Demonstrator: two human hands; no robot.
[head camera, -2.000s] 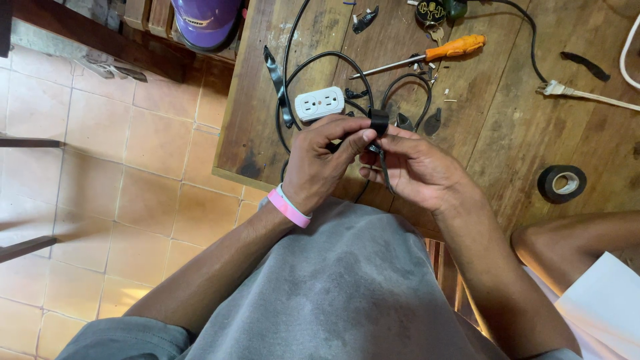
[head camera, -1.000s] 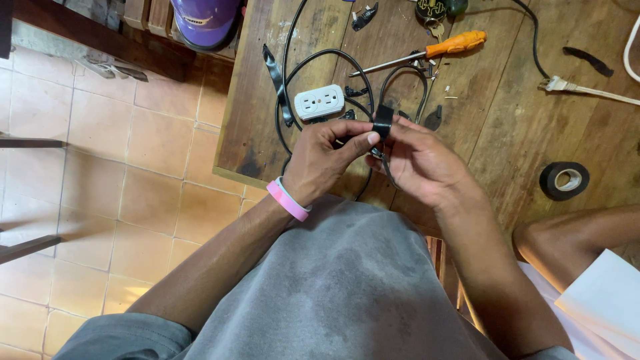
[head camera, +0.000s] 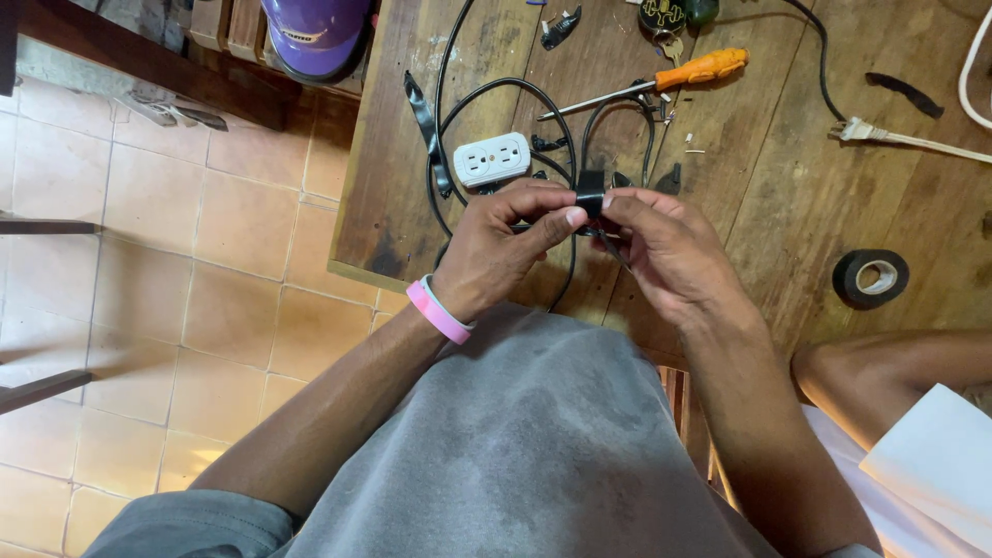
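Observation:
My left hand (head camera: 504, 240), with a pink wristband at its wrist, pinches a strip of black electrical tape (head camera: 590, 192) between thumb and forefinger. From the other side, my right hand (head camera: 666, 248) grips the same strip with its fingertips, and a thin black cord passes beneath its fingers. Whether the tape is stuck to the cord cannot be told, as the fingers hide it. Just beyond my left hand lies a white double outlet (head camera: 492, 159), with a looped black cable (head camera: 504, 83) around and beside it.
An orange-handled screwdriver (head camera: 701, 68) lies past my hands, near keys (head camera: 673, 50). To the right are a white plug (head camera: 856, 130) and a roll of black tape (head camera: 870, 279). Tape scraps (head camera: 422, 116) lie about. Another person's leg (head camera: 876, 372) is at the right, a purple cap (head camera: 318, 35) top left.
Both hands stay together at the tape strip. The strip's free end stands up more above the fingers than two seconds ago.

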